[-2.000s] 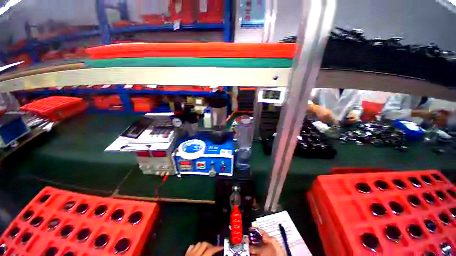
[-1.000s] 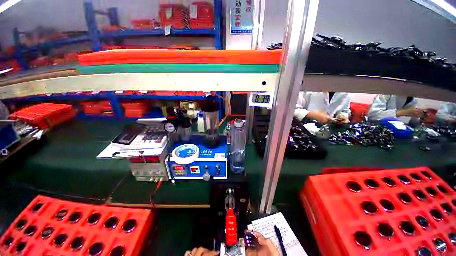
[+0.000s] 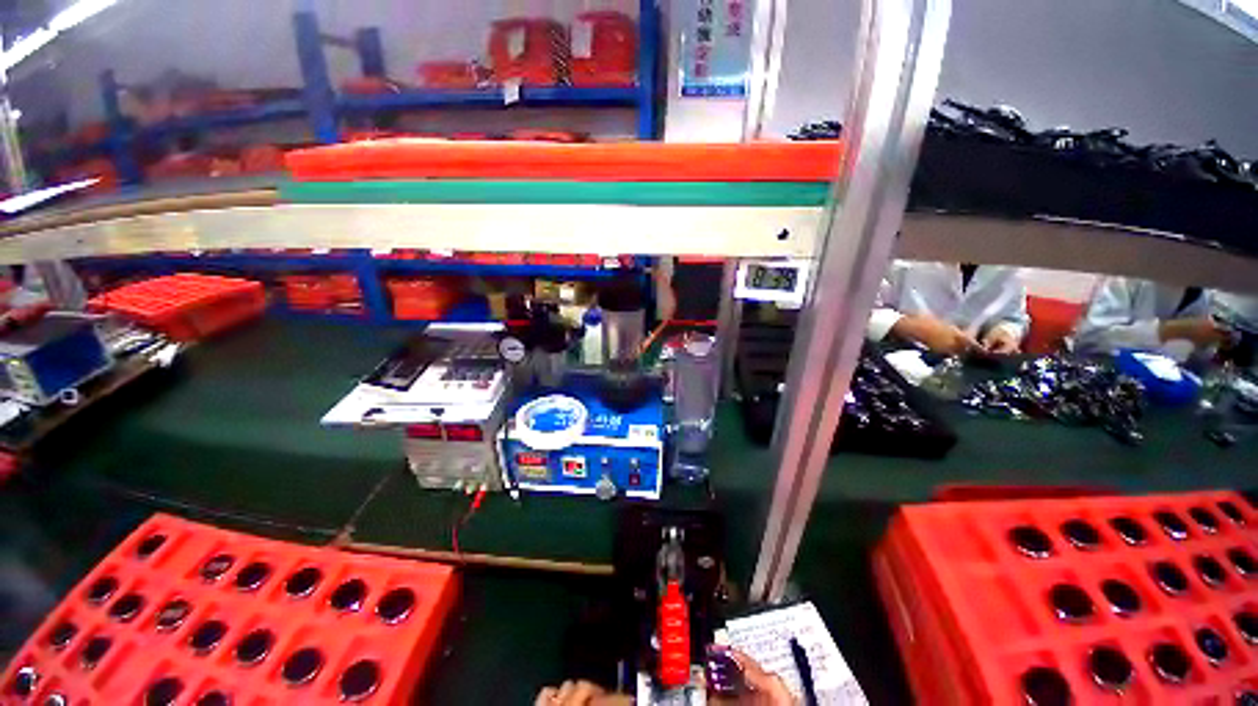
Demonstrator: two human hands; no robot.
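The black clamp fixture (image 3: 704, 552) stands front centre with its red ribbed handle (image 3: 673, 637) upright and a silver plate at its base, cut by the bottom edge. My right hand (image 3: 752, 679) is right of the handle and holds a small dark shiny round unit (image 3: 723, 668) between its fingers. My left hand (image 3: 568, 694) is left of the fixture at the bottom edge; only its fingers show, and I cannot tell whether it holds anything. A written record sheet (image 3: 796, 648) with a dark pen (image 3: 803, 670) lies right of my right hand.
Red trays of round units stand at left (image 3: 297, 568) and right (image 3: 952, 607). A metal post (image 3: 828, 359) rises behind the sheet. A blue control box (image 3: 586, 462), power supply (image 3: 453, 455) and clear cylinder (image 3: 693, 400) stand behind the fixture. People in pale coats work at back right.
The whole view has shifted, so the bench things appear farther right than a second ago. The round unit stays in my right hand and my left hand stays beside the fixture.
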